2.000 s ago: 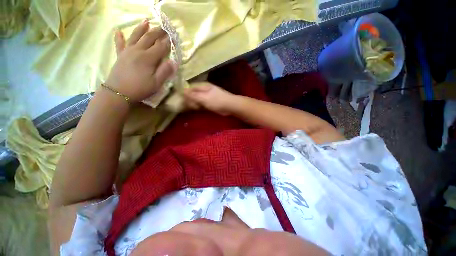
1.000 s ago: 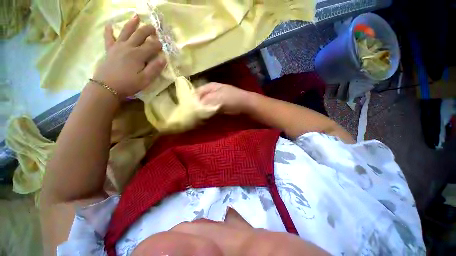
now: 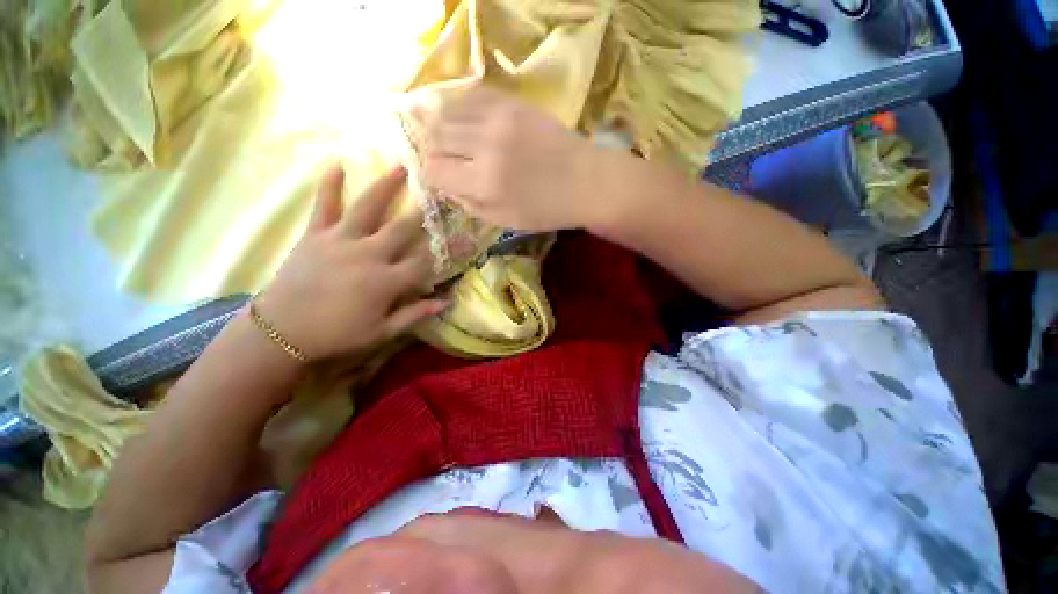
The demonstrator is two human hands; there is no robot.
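Pale yellow fabric [image 3: 220,221] covers the white table under both hands, glaring bright at the upper middle. A narrow lace trim [image 3: 436,221] runs down between the hands to the table's front edge. My left hand [image 3: 354,273] lies flat on the cloth left of the lace, fingers spread. My right hand [image 3: 505,157], slightly blurred, is on the cloth at the lace's upper part, fingers bent; their tips are unclear. A bunched fold of yellow cloth [image 3: 493,308] hangs over the front edge onto the red apron. A gathered section [image 3: 685,70] lies at the right.
Dark blue snips [image 3: 796,21] lie at the table's upper right, beside a dark loop cut off by the picture's top. The grey front edge [image 3: 835,104] crosses below. A scrap bin [image 3: 934,174] stands beyond it. More yellow pieces [image 3: 116,75] pile up at left; one [image 3: 75,424] hangs over the edge.
My right hand has moved from below the table edge up onto the cloth by the lace. The view has shifted, showing more of the table at right. The yellow cloth is bunched higher at the right.
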